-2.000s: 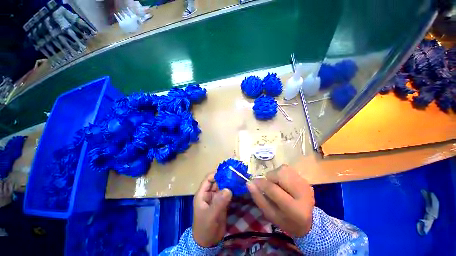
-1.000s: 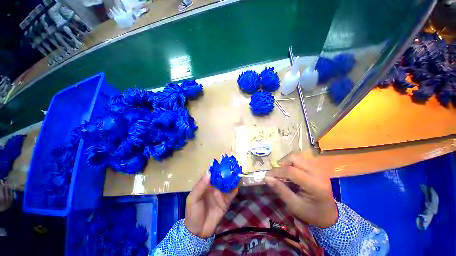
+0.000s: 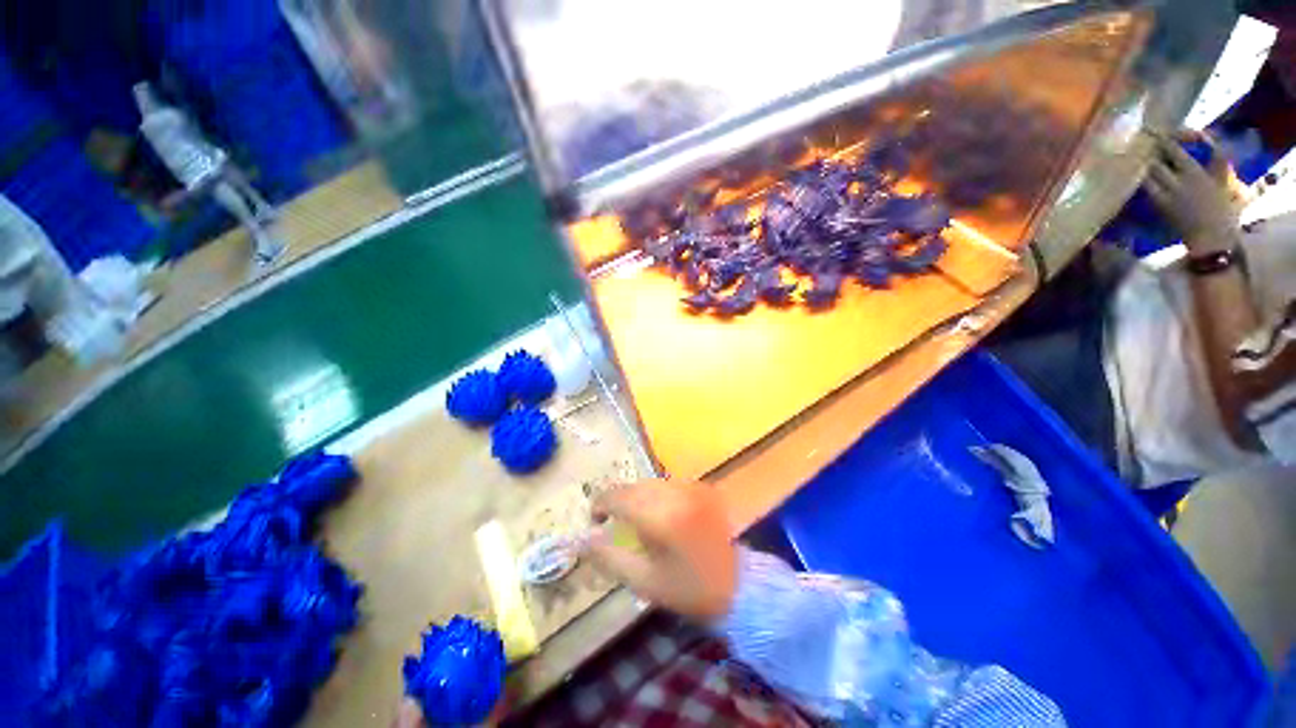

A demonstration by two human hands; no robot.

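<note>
A spiky blue part (image 3: 456, 671) is at the bottom of the view, held by my left hand (image 3: 409, 711), of which only a fingertip or so shows at its lower left edge. My right hand (image 3: 665, 548) is beside the small round glue dish (image 3: 547, 559), fingertips close together at its right rim. The hand is blurred, and I cannot tell whether a stick is in its fingers. The pale card with a yellowish strip (image 3: 506, 586) lies at the dish's left.
A heap of blue parts (image 3: 213, 612) lies at left, and three set-aside parts (image 3: 522, 438) near the bottles. The orange-lit heating box (image 3: 739, 377) holds dark purple pieces (image 3: 803, 235). A blue bin (image 3: 910, 548) is below the edge. Another person's hand (image 3: 1194, 192) shows at upper right.
The view has swung to the right, bringing the heating box to the middle. My right hand has moved away from the blue part to the dish. My left hand is now mostly out of the picture.
</note>
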